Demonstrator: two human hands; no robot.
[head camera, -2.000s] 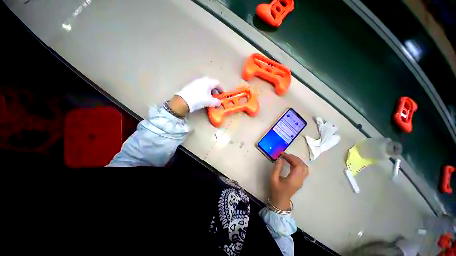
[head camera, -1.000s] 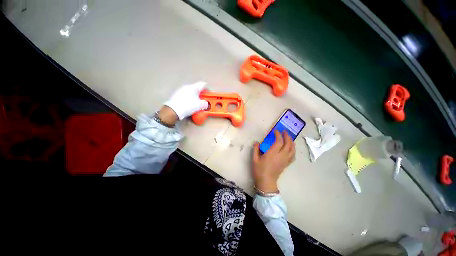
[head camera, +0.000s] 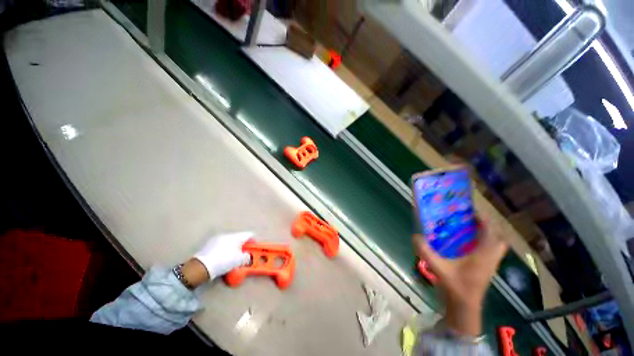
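Observation:
My left hand (head camera: 224, 254), in a white glove, holds an orange controller shell (head camera: 267, 263) by its left end, low over or on the off-white bench (head camera: 139, 160). My bare right hand (head camera: 462, 268) holds a smartphone (head camera: 445, 211) raised upright, its lit screen of coloured icons facing me. The hand and phone are slightly blurred. A second orange shell (head camera: 318, 233) lies on the bench by the belt rail. A crumpled white glove or cloth (head camera: 374, 316) lies on the bench left of my right wrist.
The green conveyor belt (head camera: 354, 201) carries several orange shells, one (head camera: 302, 152) beyond the rail. A white board (head camera: 306, 83) lies over the belt. A yellow piece (head camera: 408, 340) shows at the bottom edge. A red stool (head camera: 45, 281) stands at lower left. A curved grey frame crosses the upper right.
My right hand has picked the phone up off the bench and raised it. The view has tilted up, showing more belt and background. My left hand still holds the shell.

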